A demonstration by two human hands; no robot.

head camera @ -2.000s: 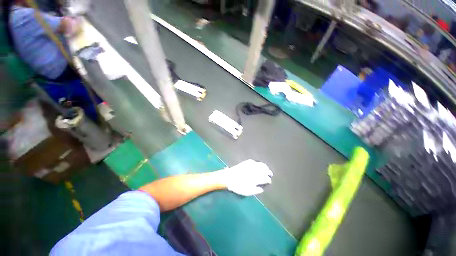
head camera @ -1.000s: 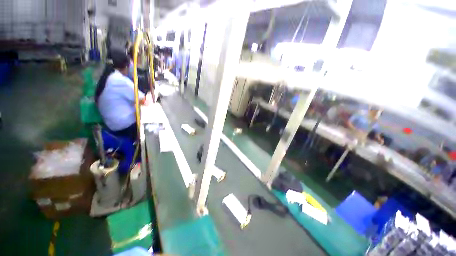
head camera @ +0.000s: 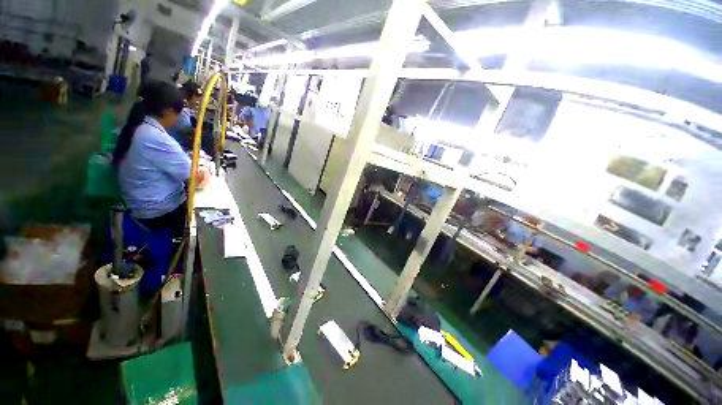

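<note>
A white power supply unit lies on the dark grey conveyor belt at the lower middle. Its black power cord lies bundled to its right. Another unit with a dark cord lies farther up the belt. A further unit is partly hidden behind the white post, with a black cord beside it. Neither of my hands is in the picture.
A white post stands at the near belt edge. A person in light blue sits at the left. Blue bins, stacked housings and a yellow-handled tool are at the lower right. A carton stands lower left.
The view has tilted up from the belt to the hall. My gloved left hand, over the near mat two seconds ago, has left the picture. The yellow-green bar is also out of view.
</note>
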